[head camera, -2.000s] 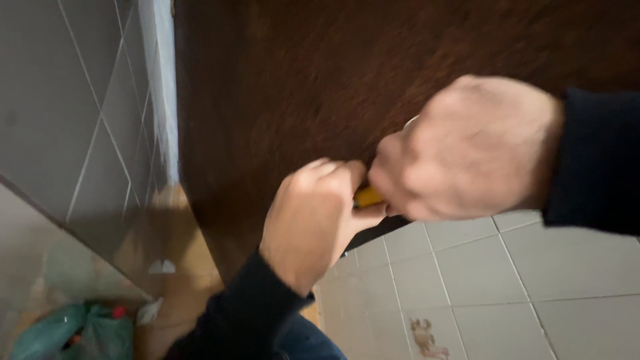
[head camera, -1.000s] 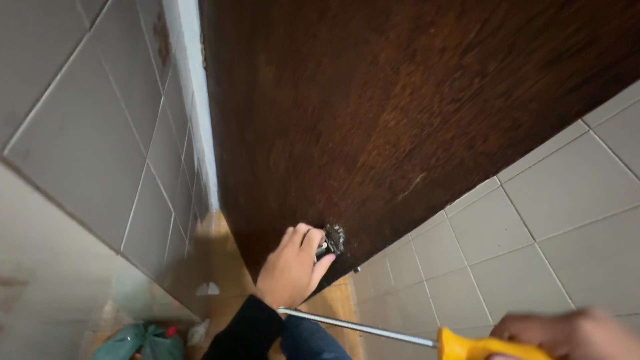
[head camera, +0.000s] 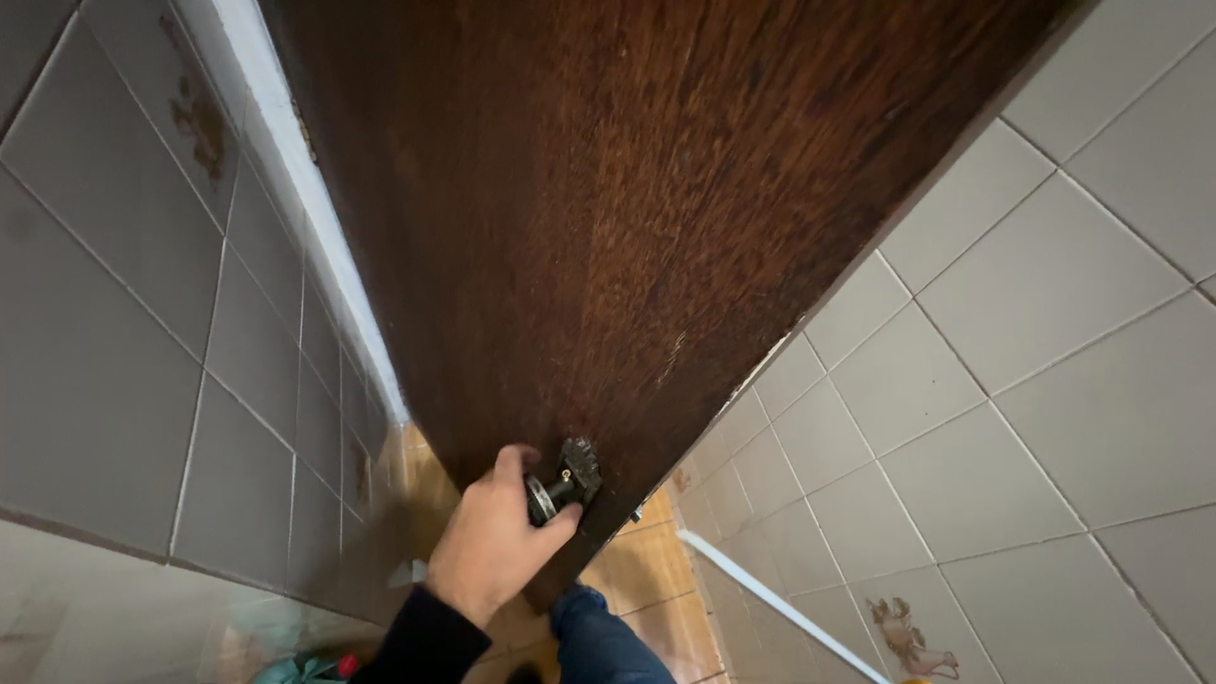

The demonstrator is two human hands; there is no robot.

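Note:
A dark brown wooden door (head camera: 570,209) fills the middle of the head view. Low on its face, near the edge, a metal door knob (head camera: 544,501) stands out from a dark, rough mounting plate (head camera: 587,465). My left hand (head camera: 508,532) is round the knob, thumb on its right side and fingers on its left. A small latch bolt (head camera: 636,515) sticks out of the door's edge just right of the knob. My right hand is out of view; a sliver of something yellow (head camera: 917,681) shows at the bottom edge.
Tiled walls (head camera: 104,361) stand on both sides. A white strip (head camera: 313,209) runs along the door's left side. A pale bar (head camera: 779,603) slants at lower right. Below are tan floor tiles (head camera: 655,570), my jeans-clad leg (head camera: 608,636) and a green plastic bag (head camera: 294,670).
Both hands were together at the knob two seconds ago. My right hand then held a yellow-handled screwdriver at lower right; it has since left the view. My left hand remains at the knob.

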